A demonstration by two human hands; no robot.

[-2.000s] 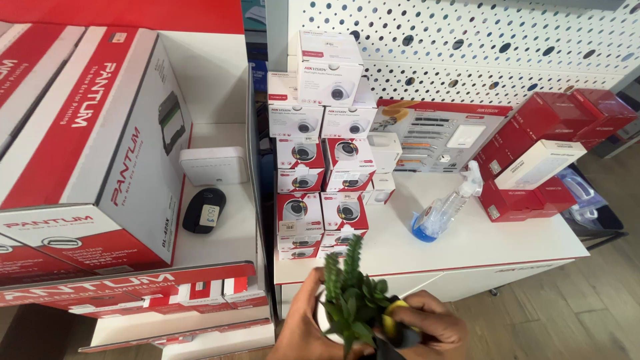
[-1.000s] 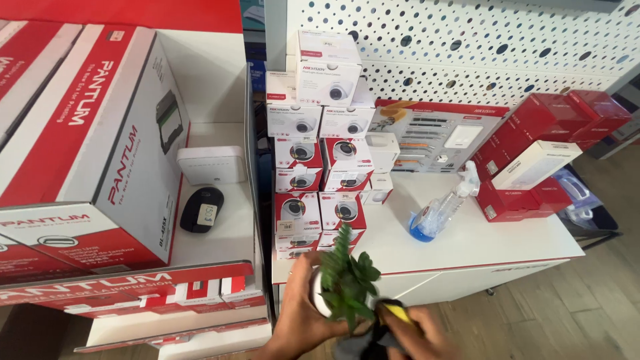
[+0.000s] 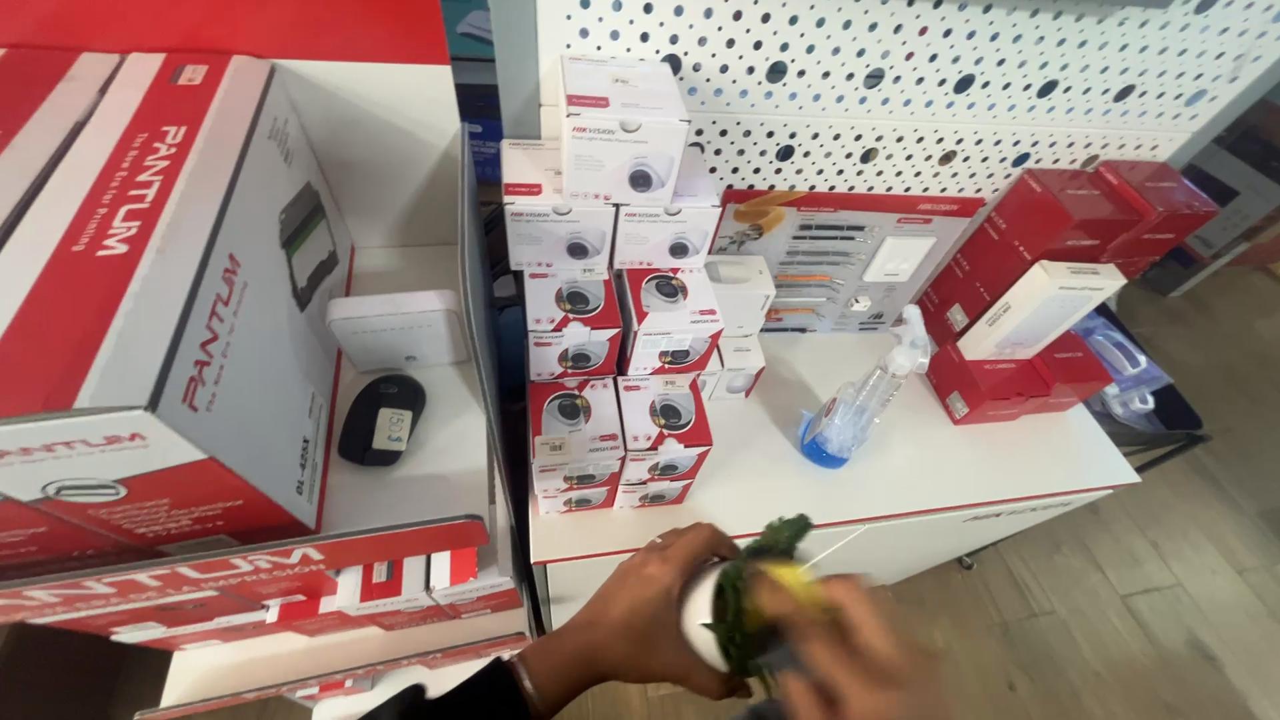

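Observation:
My left hand [image 3: 655, 610] is closed around a white pot [image 3: 703, 618] with a green leafy plant [image 3: 745, 600], tipped onto its side in front of the counter's near edge. Right beside it, my blurred right hand [image 3: 860, 650] grips a yellow item [image 3: 790, 592], probably a cloth, pressed near the leaves and the pot's rim. Something dark and grey below those fingers is too blurred to name. A clear spray bottle [image 3: 865, 400] with blue liquid stands on the white counter beyond both hands.
Stacked camera boxes [image 3: 665, 310] rise at the counter's left, red boxes [image 3: 1040, 390] at its right. A product display board [image 3: 850, 260] leans before the perforated panel [image 3: 860, 90]. On the left shelf are large printer boxes [image 3: 230, 300], a white router-like device [image 3: 397, 328] and a black computer mouse [image 3: 381, 420].
The plant, upright in the earlier frames, is now tilted over in my left hand. My right hand has moved against the leaves with the yellow item.

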